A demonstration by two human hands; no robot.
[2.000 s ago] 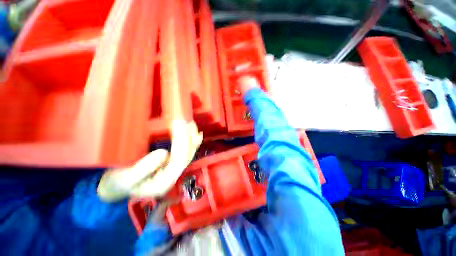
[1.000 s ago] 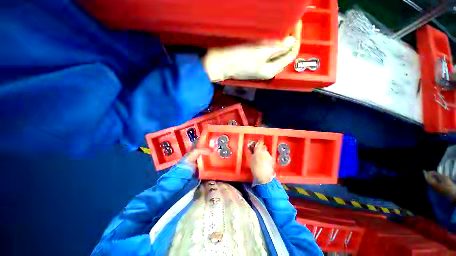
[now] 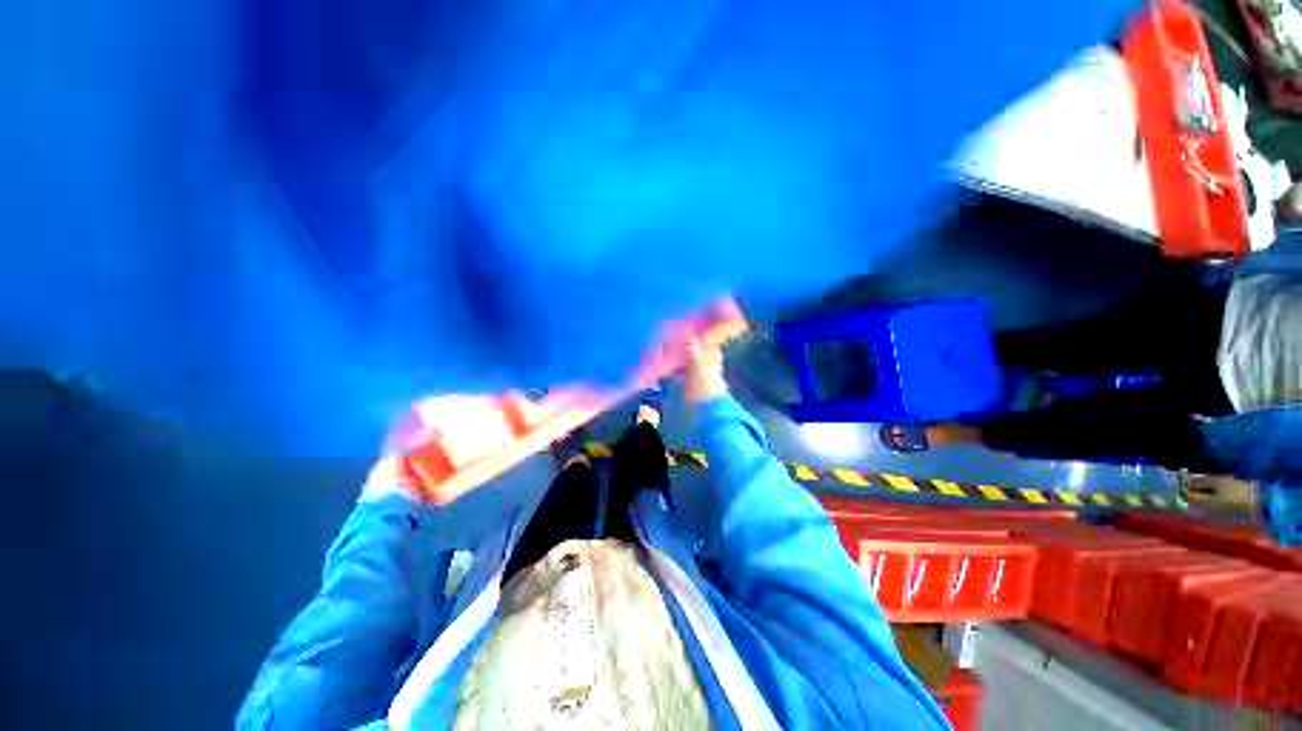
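An orange-red parts tray (image 3: pixel 557 417) is held in front of my body, tilted with its left end lower, and blurred. My left hand (image 3: pixel 389 474) grips its left end. My right hand (image 3: pixel 704 374) grips its right end. The far side of the tray is covered by a person's blue smock. The tray's contents are too blurred to tell.
A person in a blue smock (image 3: pixel 571 186) is very close ahead. A blue stool (image 3: pixel 892 357) stands to the right. Stacked orange-red trays (image 3: pixel 950 578) lie lower right. A white bench (image 3: pixel 1071 150) bears a tray (image 3: pixel 1188 129). Another person (image 3: pixel 1271 343) is at far right.
The tray has tilted and turned, with both hands now at its ends. The second tray beneath it is no longer seen. The other person's blue smock now covers most of the view ahead.
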